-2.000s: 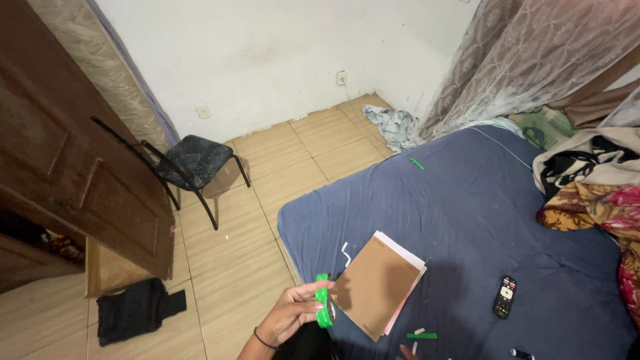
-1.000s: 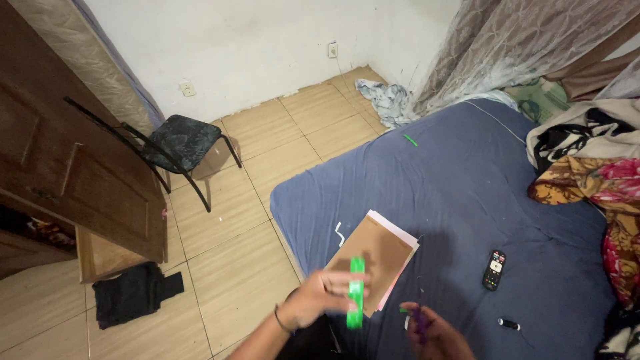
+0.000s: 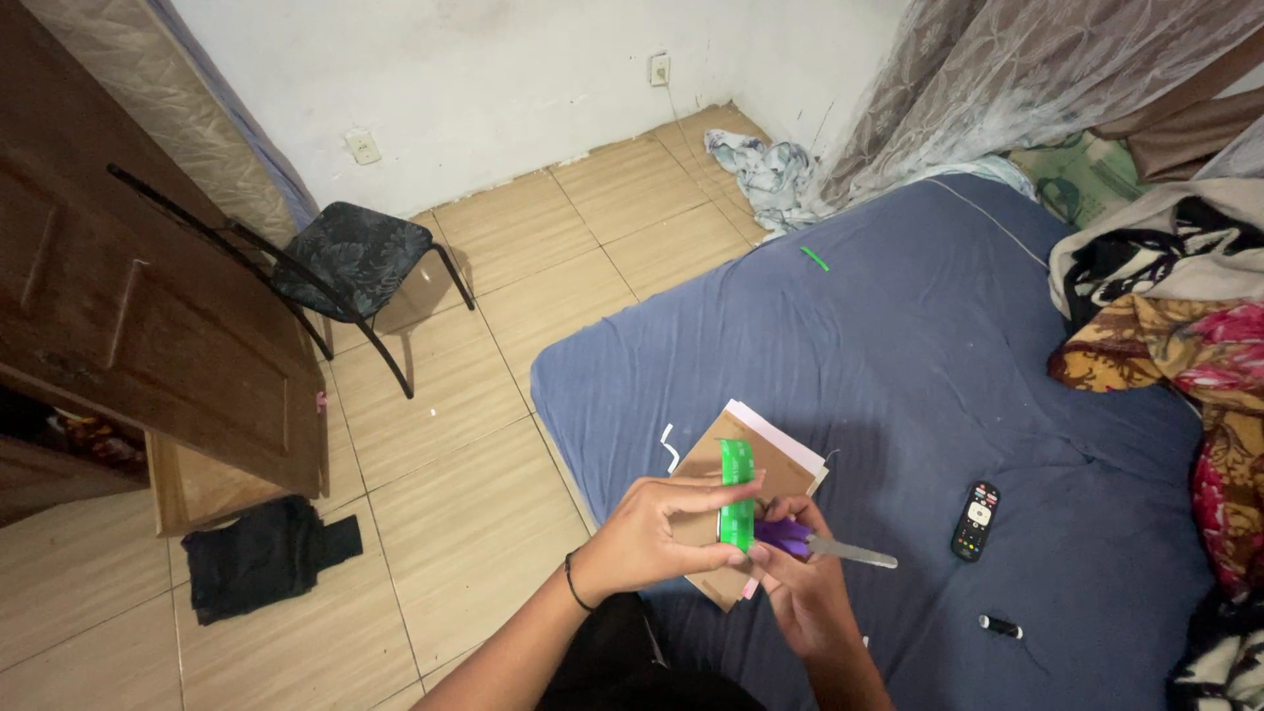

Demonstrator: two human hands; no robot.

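Note:
My left hand (image 3: 660,528) holds a flat green strip (image 3: 737,494), upright, between its fingers and thumb; it bears small pale writing. My right hand (image 3: 802,591) grips scissors with a purple handle (image 3: 783,536), their metal blade pointing right, away from the strip. The fingertips of both hands meet near the strip's lower end. Beneath them, a stack of brown cardboard and pink and white sheets (image 3: 780,437) lies on the blue bed sheet. A curled white scrap (image 3: 671,449) rests beside the stack. Farther back on the bed is a thin green piece (image 3: 815,259).
On the bed to the right lie a black remote control (image 3: 976,521), a spool of black thread (image 3: 1000,626) and bunched blankets (image 3: 1136,341). A black chair (image 3: 355,259) stands on the tiled floor at the left, near a wooden door (image 3: 148,286) and folded black cloth (image 3: 252,558).
My right hand has come up from the lower edge to the green strip with the purple scissors in it. My left hand still holds the green strip, now over the cardboard.

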